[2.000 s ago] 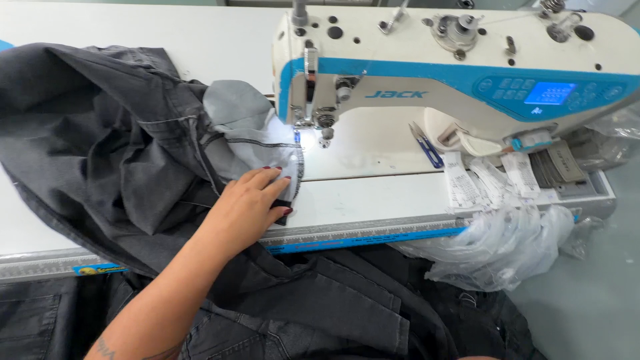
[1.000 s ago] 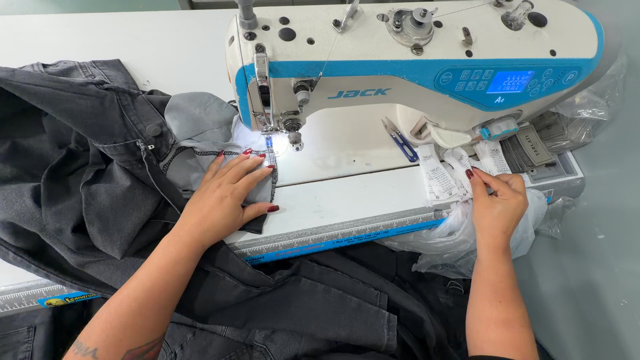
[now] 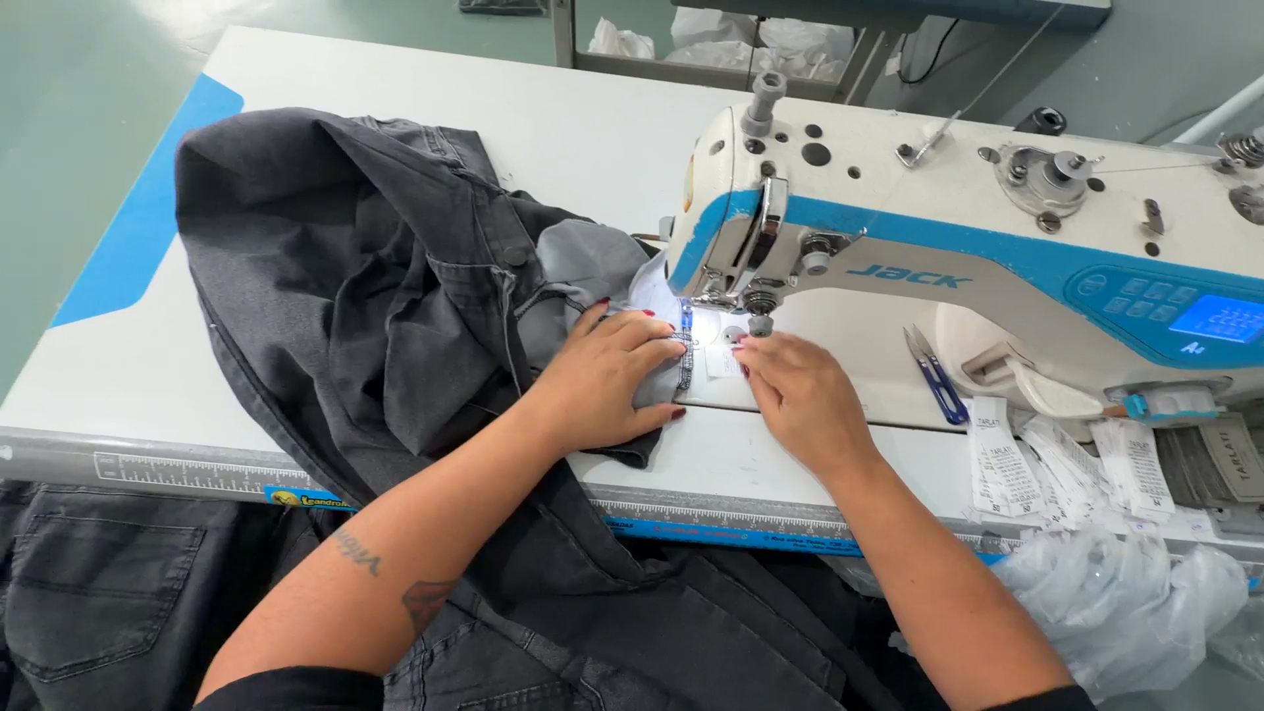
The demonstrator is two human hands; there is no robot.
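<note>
Dark grey denim trousers (image 3: 326, 257) lie bunched on the white sewing table, left of the Jack sewing machine (image 3: 948, 247). My left hand (image 3: 612, 380) presses flat on the grey pocket lining (image 3: 583, 262), fingers spread beside the stitched edge at the presser foot (image 3: 687, 321). My right hand (image 3: 805, 395) pinches a small white printed label (image 3: 722, 361) between thumb and finger, just right of that edge under the machine's light. The label is partly covered by the fingers. Whether it touches the denim, I cannot tell.
Blue thread snips (image 3: 938, 380) lie right of my right hand. Stacks of white labels (image 3: 1002, 459) and grey tags (image 3: 1220, 459) sit at the right, above a clear plastic bag (image 3: 1126, 602). More dark denim (image 3: 109, 583) hangs below the table's ruler edge (image 3: 197, 469).
My right hand, at the label stacks one second ago, has moved left to the presser foot with a white label. My left hand stays on the fabric. The view has shifted.
</note>
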